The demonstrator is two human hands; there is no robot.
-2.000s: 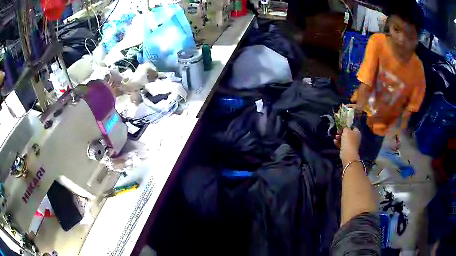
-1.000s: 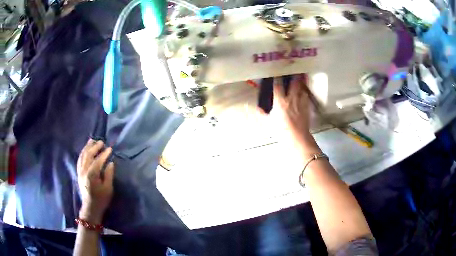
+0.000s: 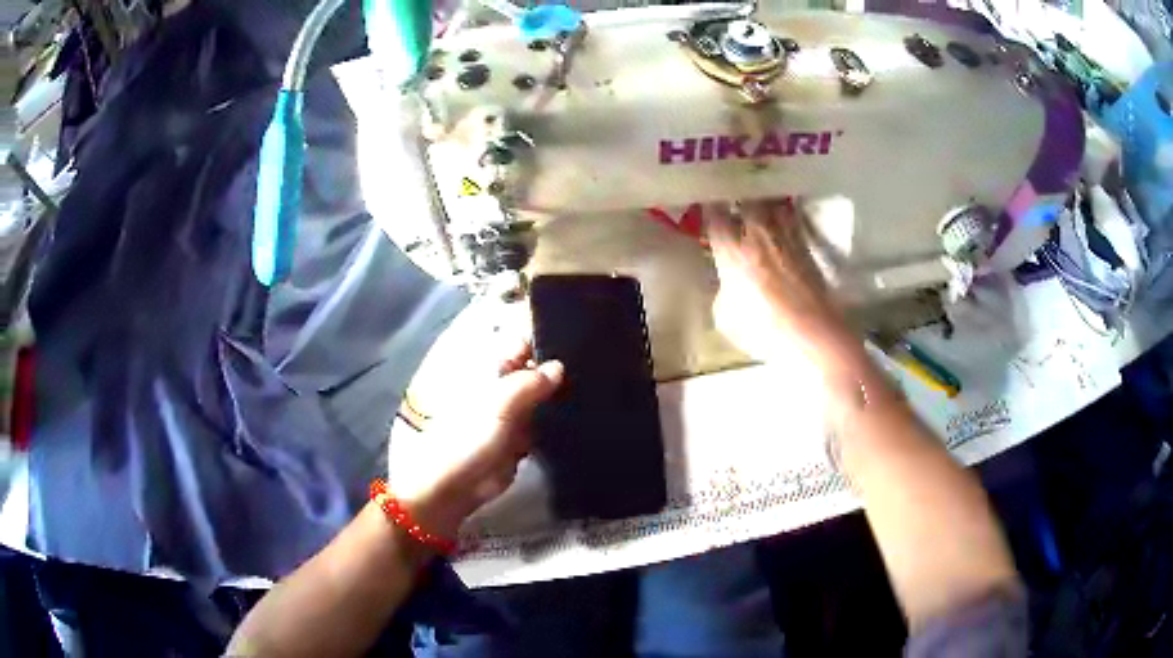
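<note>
A black smartphone (image 3: 598,396) with a dark screen lies in my left hand (image 3: 482,418), the thumb on its left edge, above the table in front of the machine. My right hand (image 3: 762,264) reaches under the arm of the cream HIKARI sewing machine (image 3: 618,148). Its fingertips are partly hidden there, so I cannot tell whether they hold anything. A red item (image 3: 682,220) shows beside those fingers. Dark navy cloth (image 3: 167,334) lies left of the needle area.
A light-blue lamp (image 3: 275,193) and a green holder (image 3: 399,41) stand at the machine's left end. Yellow-green snips (image 3: 929,370) lie on the white table (image 3: 759,444) at the right. The handwheel end carries a purple cover (image 3: 1057,142).
My left hand has moved from the dark cloth to the front of the machine and now holds the phone, which was under the arm. My right hand remains under the arm.
</note>
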